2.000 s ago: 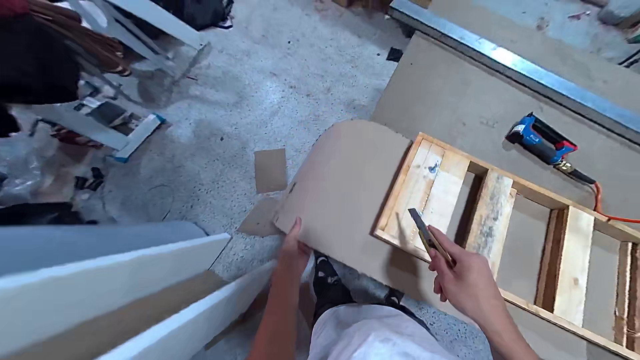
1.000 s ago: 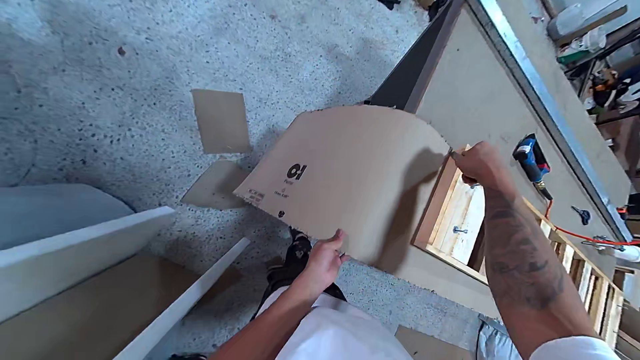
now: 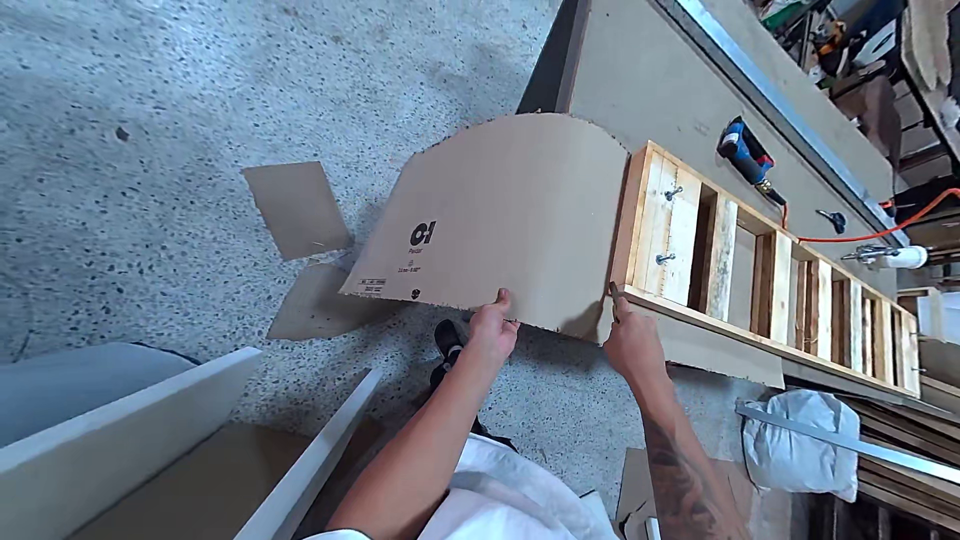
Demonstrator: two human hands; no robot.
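Observation:
A cardboard sheet [image 3: 517, 217] with printing and a rounded far edge hangs over the left end of the workbench. My left hand [image 3: 493, 326] grips its near edge, thumb on top. My right hand [image 3: 631, 334] is closed around a utility knife [image 3: 615, 300], at the near left corner of a slatted wooden frame [image 3: 636, 225]. The knife's tip is at the line where cardboard and frame meet; the blade itself is hard to make out. The frame lies on the cardboard, with bolts standing in its first wide board.
A blue air tool [image 3: 746, 154] with an orange hose lies behind the frame, near a metal rail [image 3: 787, 97]. Cardboard scraps [image 3: 296, 210] lie on the speckled floor. White panels [image 3: 135, 420] stand at lower left, and a wrapped white bundle [image 3: 801, 442] sits at lower right.
My right hand has moved from the frame's far left corner along its end to the near corner. My left hand still holds the cardboard's near edge.

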